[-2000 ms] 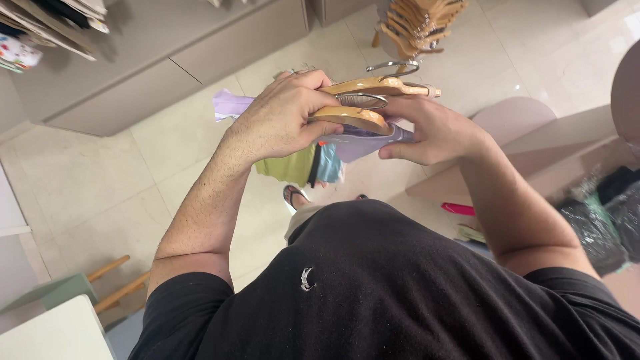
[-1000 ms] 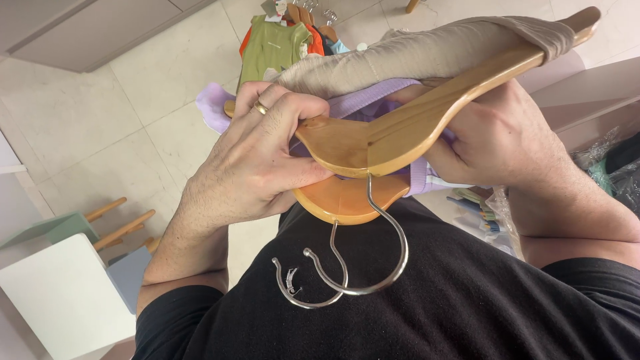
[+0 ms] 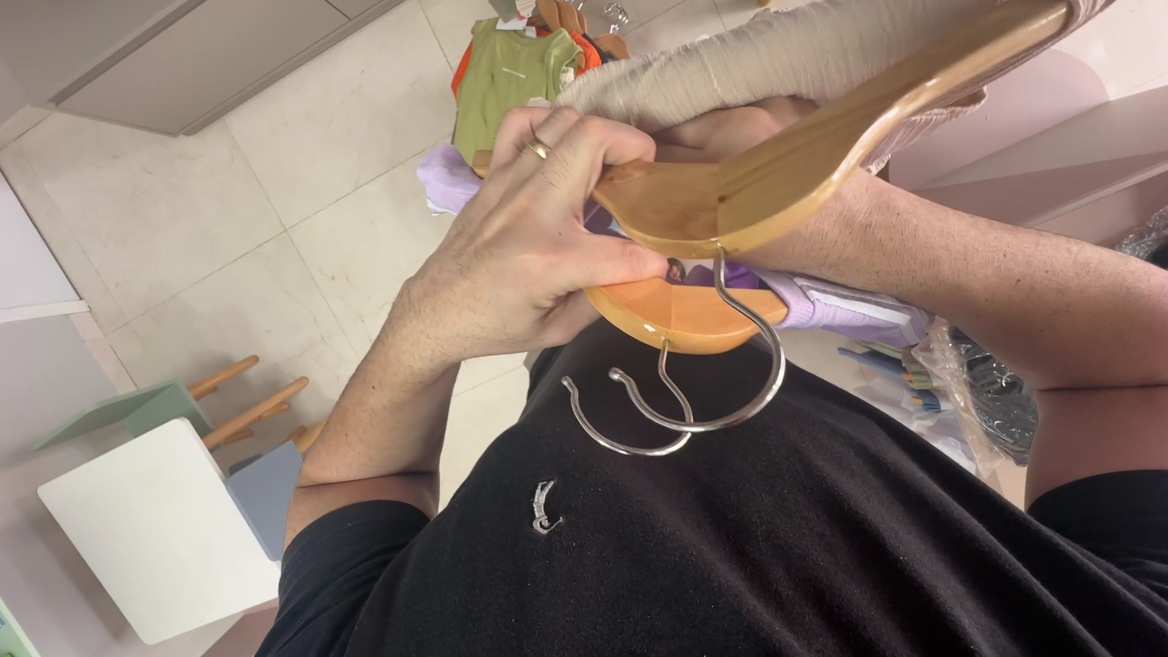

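My left hand (image 3: 529, 237), with a ring on one finger, grips a large wooden clothes hanger (image 3: 803, 173) and a smaller wooden hanger (image 3: 693, 318) below it. Both metal hooks hang toward my chest. A beige garment (image 3: 757, 55) is on the large hanger, and a lilac garment (image 3: 853, 308) with a pale stripe shows at the end of the smaller one. My right hand (image 3: 730, 128) is behind the large hanger, under the beige fabric; its fingers are mostly hidden, so what it holds is unclear.
Beyond my hands, a green sleeveless child's top (image 3: 513, 82) and orange clothing are on wooden hangers. Grey drawers (image 3: 201, 64) stand at upper left. A white square tabletop (image 3: 160, 529) and wooden legs are at lower left. Plastic-wrapped items (image 3: 999, 392) lie at right.
The hangers, first held farther out with hooks pointing away, now have their hooks toward my chest. Since one second ago, my right hand has moved inward behind the large hanger.
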